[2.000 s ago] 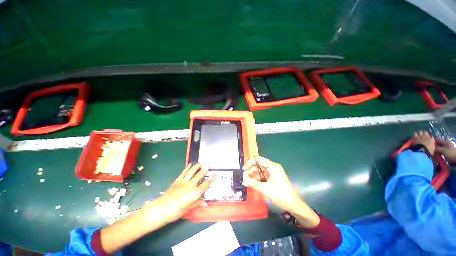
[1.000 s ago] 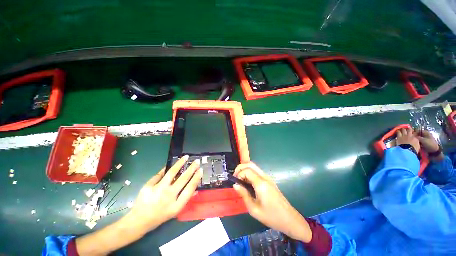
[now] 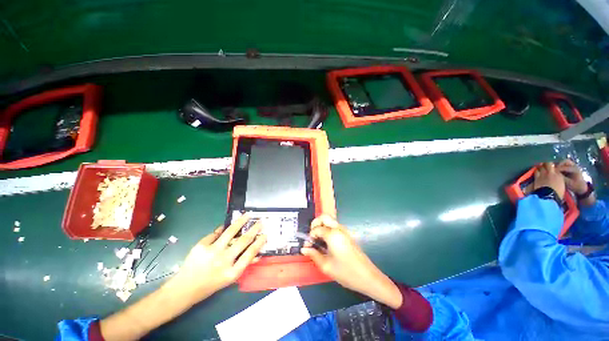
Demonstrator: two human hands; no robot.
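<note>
The open tablet (image 3: 276, 174) lies in an orange-red foam tray (image 3: 323, 166) in front of me, its circuit board (image 3: 284, 230) at the near end and its silver-white battery above it. My left hand (image 3: 226, 256) lies flat with spread fingers on the left part of the board and the tray's edge. My right hand (image 3: 337, 254) is at the board's lower right corner, fingers closed around a thin dark tool (image 3: 318, 244), probably tweezers. The tool's tip points toward the board; whether it touches is unclear.
A red bin (image 3: 107, 203) of cream pads stands left; loose pads (image 3: 123, 270) and thin dark strips lie below it. A white sheet (image 3: 265, 318) is at the bench edge. Trayed tablets (image 3: 378, 96) and black curved items (image 3: 208, 116) lie on the belt. Another person's hands work at right.
The view has shifted. My left hand has spread flatter at the board's left. My right hand has moved down to the board's lower right corner, then slightly inward with the dark tool.
</note>
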